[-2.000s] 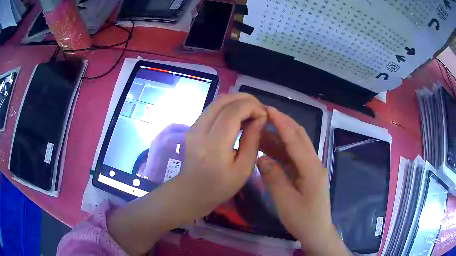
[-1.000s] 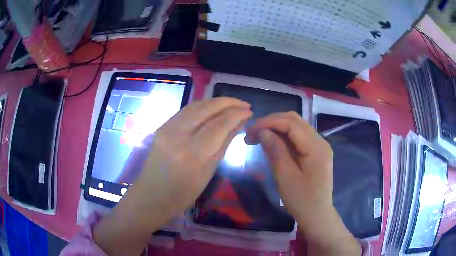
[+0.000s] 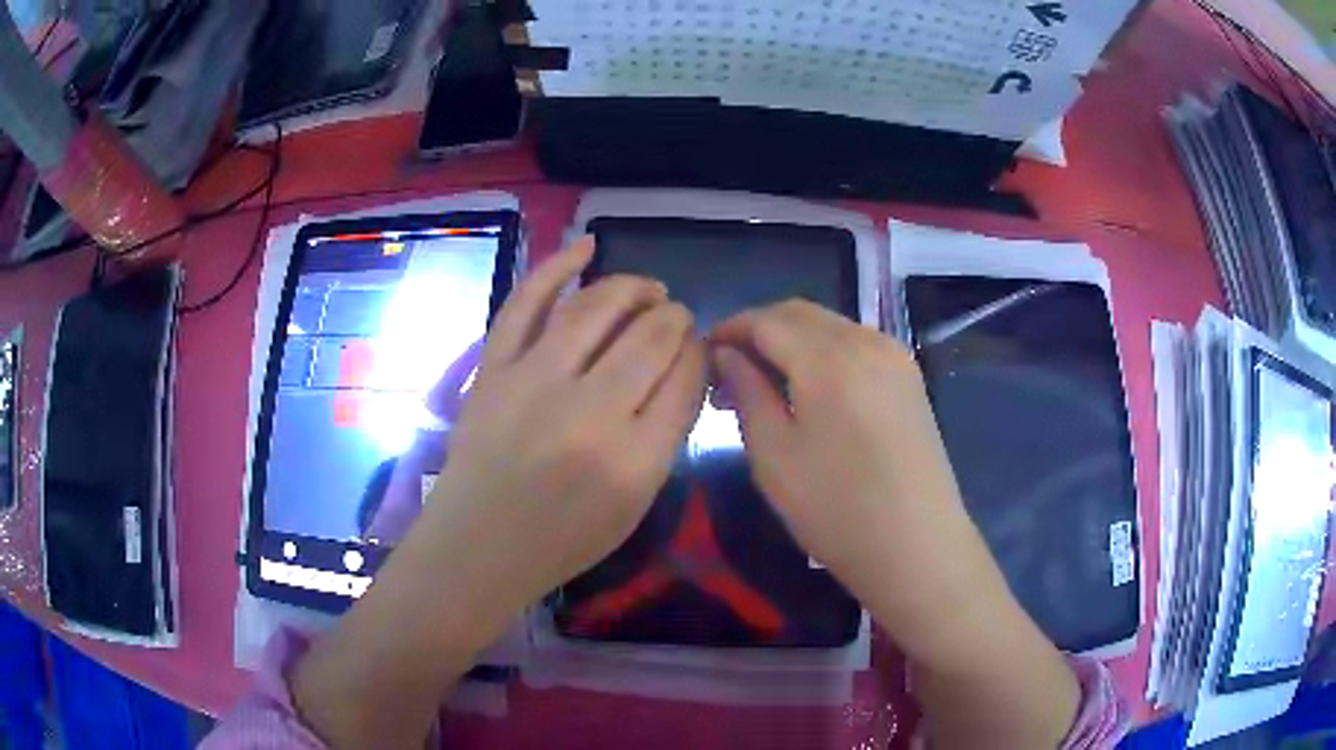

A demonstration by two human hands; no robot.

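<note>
A dark-screened tablet (image 3: 703, 586) lies on a pale sleeve in the middle, with bright and red reflections on its glass. My left hand (image 3: 579, 396) and my right hand (image 3: 821, 425) are above it, fingertips close together. Fingers of both hands are bent or pinched; whether they hold something small is hidden. The left index finger points up and outward. To the left, a tablet with a lit camera picture (image 3: 330, 381) lies on a pale sleeve, its lower right partly behind my left hand and forearm.
A dark tablet (image 3: 1026, 454) lies at right, another (image 3: 110, 454) at left. Stacked tablets (image 3: 1194, 513) stand at far right. Behind are a chart board (image 3: 821, 66) on a black base (image 3: 762, 147), a smartphone (image 3: 472, 95), cables and a wrapped post (image 3: 110, 191).
The view has shifted, so the tablets sit differently in the frame. My hands have moved close together over the middle tablet, and my left index finger has lifted away from the others.
</note>
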